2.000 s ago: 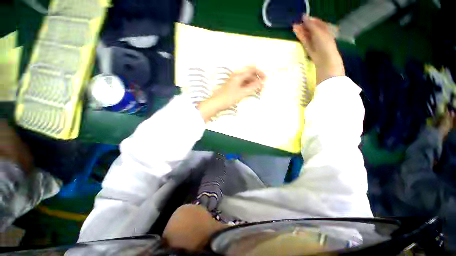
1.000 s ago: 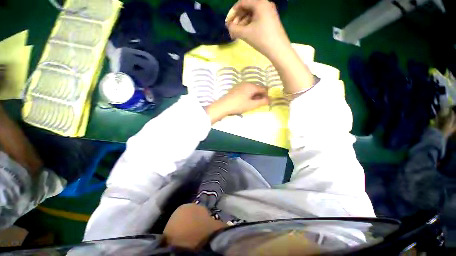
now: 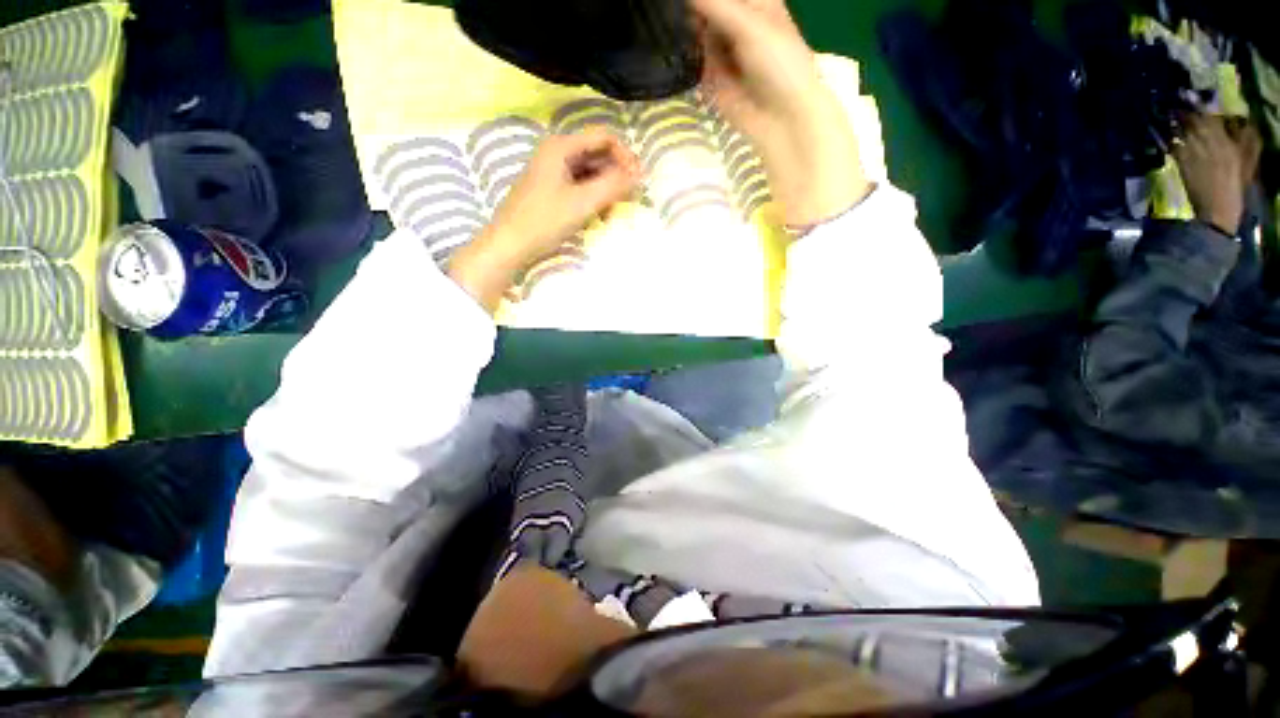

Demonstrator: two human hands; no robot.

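Note:
The yellow backing sheet (image 3: 639,295) with rows of grey crescent strips (image 3: 425,194) lies on the green bench in front of me. My left hand (image 3: 573,190) is over the middle of the sheet, fingers curled with the tips together; I cannot tell if a strip is between them. My right hand (image 3: 758,70) is at the top of the view with its fingers on the right end of a dark oval piece (image 3: 590,39). The piece is above the sheet's far part, its far side cut off by the picture's edge.
A blue Pepsi can (image 3: 190,281) stands at left, beside stacked spare sheets (image 3: 54,225) with a white cord. Dark oval pieces (image 3: 312,168) lie between can and sheet. Dark glossy bundled pieces (image 3: 969,140) lie at right, near another person's hand (image 3: 1216,166) and grey sleeve.
My right hand, which had reached to the far side, now has a dark oval piece. My left hand has moved a little toward the far side. The view has turned, so the can shows further left.

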